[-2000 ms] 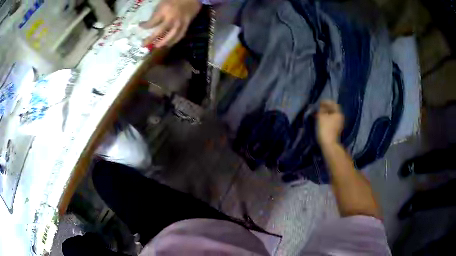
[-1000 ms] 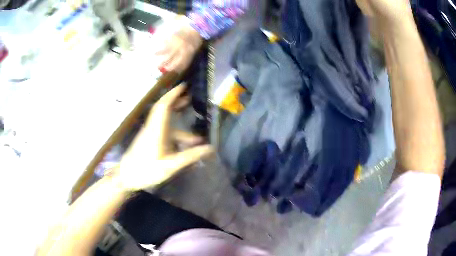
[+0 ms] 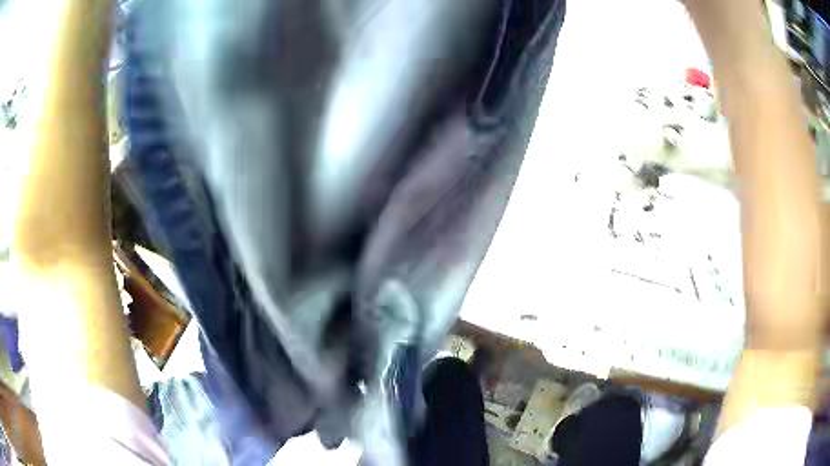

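A large grey-blue denim garment (image 3: 227, 136) with dark blue edges hangs in front of me, blurred, from the top of the picture down to my lap. My left forearm rises along the left side and my right forearm along the right side. Both hands are cut off by the top edge, so their grip cannot be seen. The garment hides the middle of the view and the left part of the table.
The white sewing table (image 3: 546, 246) lies right of the garment, with a small red item (image 3: 698, 77) and pale machine parts near its far right. My dark-clad knees (image 3: 596, 428) are below its front edge. Pale blue cloth (image 3: 182, 410) lies at lower left.
The view has swung from the garment pile to the table. A garment is now raised in front of me, and both arms reach up. The other person's sleeve and hand are out of view.
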